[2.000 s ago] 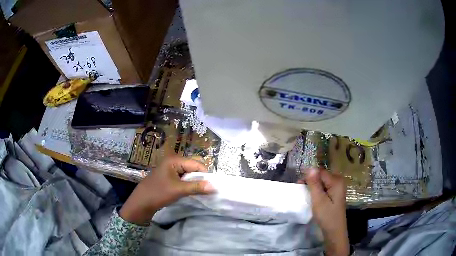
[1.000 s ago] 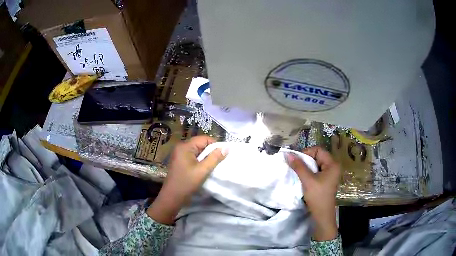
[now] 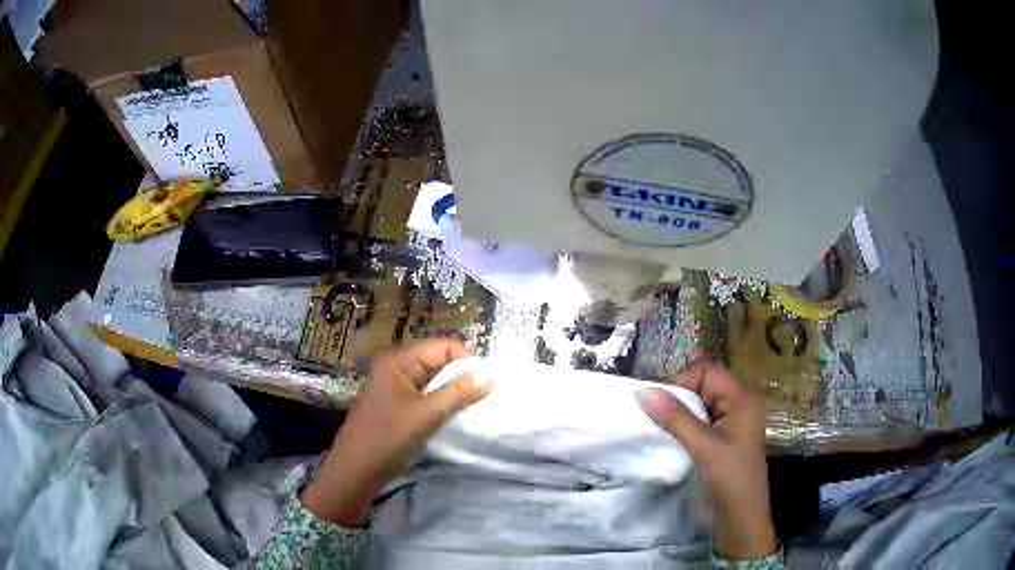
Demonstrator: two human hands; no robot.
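Observation:
A white garment piece (image 3: 557,418) is stretched between my two hands, its upper edge brightly lit. It hangs down towards me in folds. My left hand (image 3: 395,418) pinches its left end between thumb and fingers. My right hand (image 3: 712,434) pinches its right end. The cloth edge lies just in front of the machine's lower work post (image 3: 584,354), and the post shows uncovered. The cream attaching machine head (image 3: 679,111), with a blue oval mark, stands above. The machine lamp (image 3: 565,284) glows white. The upper die is hard to make out in the glare.
A phone (image 3: 256,239), a banana (image 3: 161,208) and a carton (image 3: 200,111) stand at the left. Small fasteners (image 3: 440,273) lie loose beside the post. A yellow tape roll (image 3: 818,298) is at the right. Cloth piles lie at left (image 3: 100,468) and right (image 3: 946,518).
Since one second ago, both hands have moved the cloth edge back towards me, off the lower post, which shows again. Two seconds ago a straighter, flatter band was held lower down.

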